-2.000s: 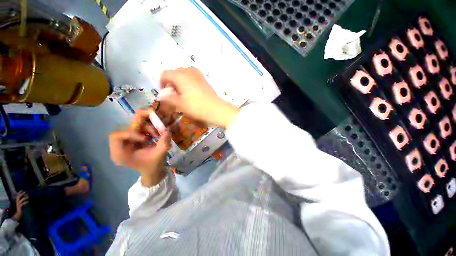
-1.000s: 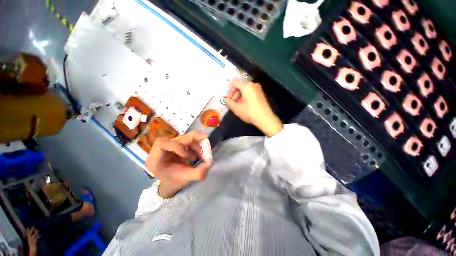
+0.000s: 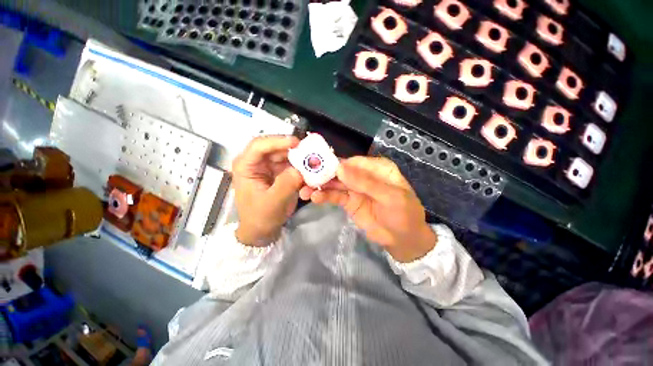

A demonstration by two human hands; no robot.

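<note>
A white housing (image 3: 313,161) with a dark ring around its pinkish round centre is held up in front of my smock. My left hand (image 3: 266,187) grips its left side between thumb and fingers. My right hand (image 3: 383,204) holds its lower right edge with the fingertips. Another housing (image 3: 117,203) sits in the left orange-brown block (image 3: 123,191) on the machine. The second orange-brown block (image 3: 154,220) beside it shows no white part.
A black parts tray (image 3: 445,102) of pink-edged and white housings lies at the right. A clear blister tray (image 3: 429,187) lies under its edge. Spare blister trays (image 3: 223,26) and a white wipe (image 3: 331,27) lie at the back. A brass-gold cylinder (image 3: 61,219) is far left.
The view has turned towards the right. My right hand has left the machine's button area and now holds the housing together with my left hand. The housing's round opening now faces me.
</note>
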